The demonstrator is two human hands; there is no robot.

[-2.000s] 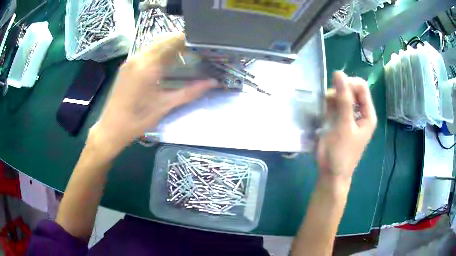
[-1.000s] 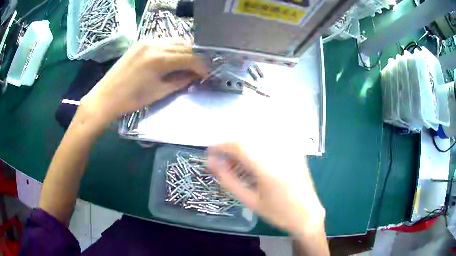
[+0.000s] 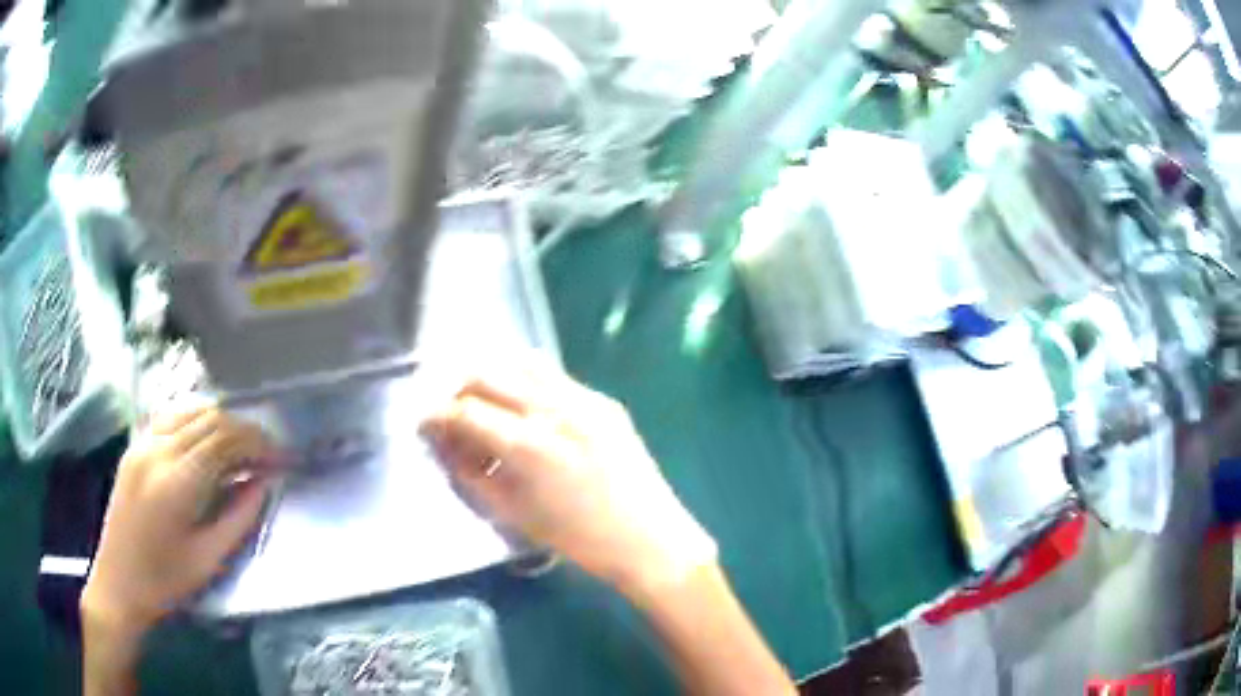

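The grey press head point(image 3: 300, 231) with a yellow warning triangle stands over the shiny metal tray point(image 3: 368, 544). A small dark fixture point(image 3: 331, 442) sits under the head, blurred. My left hand point(image 3: 184, 503) is at the fixture's left side with fingers curled; a small shiny bit shows at its fingers, too blurred to name. My right hand point(image 3: 524, 469) is over the tray's right part, fingers curled, with a small shiny piece showing between them, likely metal pins. The front clear box of metal pins point(image 3: 381, 666) is cut off by the bottom edge.
Another clear box of pins point(image 3: 52, 326) is at the far left. A dark pouch with a white stripe point(image 3: 65, 544) lies below it. Stacked clear plastic boxes point(image 3: 830, 258) stand right of the tray on the green bench point(image 3: 694, 449). A red bin point(image 3: 1007, 578) is beyond the bench edge.
The view has swung to the right, so the bench appears further left. My right hand has moved from above the front box up to near the fixture. My left hand remains by the fixture.
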